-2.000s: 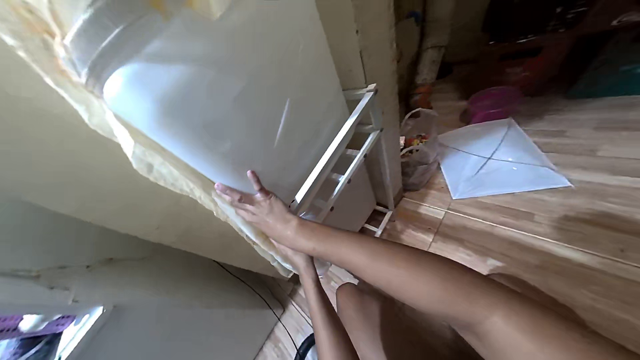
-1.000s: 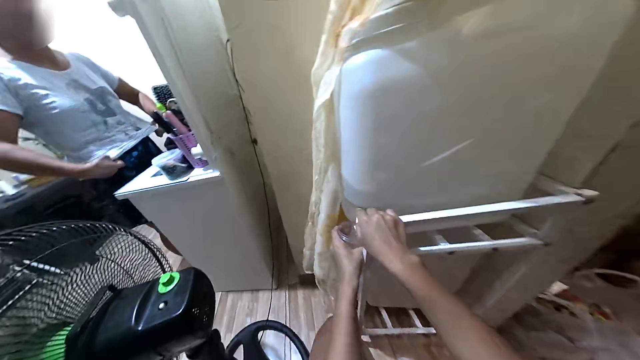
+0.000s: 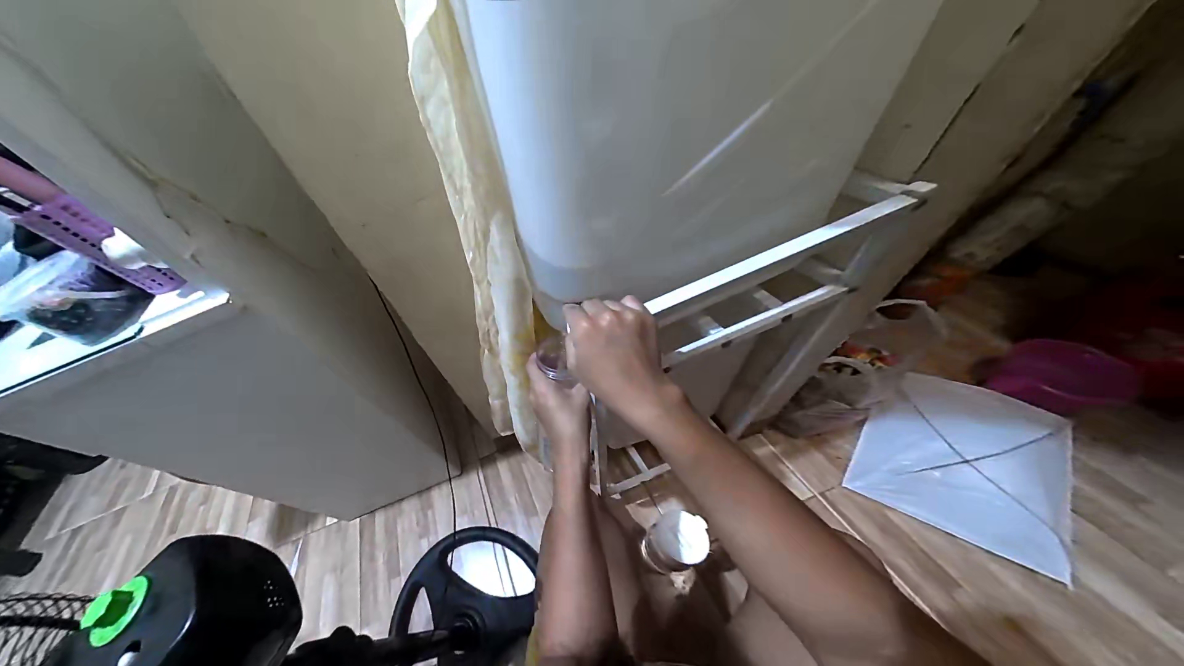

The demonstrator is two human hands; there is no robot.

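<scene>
A large whitish plastic water container [image 3: 684, 139] stands on a white metal rack [image 3: 786, 250], with a yellowish cloth [image 3: 481, 250] hanging along its left side. At the container's lower left corner, my left hand [image 3: 559, 398] holds a small clear jar or cup [image 3: 552, 357], its rim up. My right hand [image 3: 615, 351] is closed at the container's bottom edge, just right of the jar; what its fingers grip is hidden. Below my forearms, a round container with a white top [image 3: 677, 540] sits near the floor between my legs.
A black fan with a green knob [image 3: 115, 610] and round black base [image 3: 462, 583] stands at lower left. A white cabinet [image 3: 231, 407] with a purple basket [image 3: 92, 240] is at left. A white kite [image 3: 971, 472], plastic bag [image 3: 842, 388] and pink basin [image 3: 1064, 375] lie at right.
My hands were together at the container's side two seconds ago; they are now at its lower corner, with the jar in my left hand. The view has swung left and partly back.
</scene>
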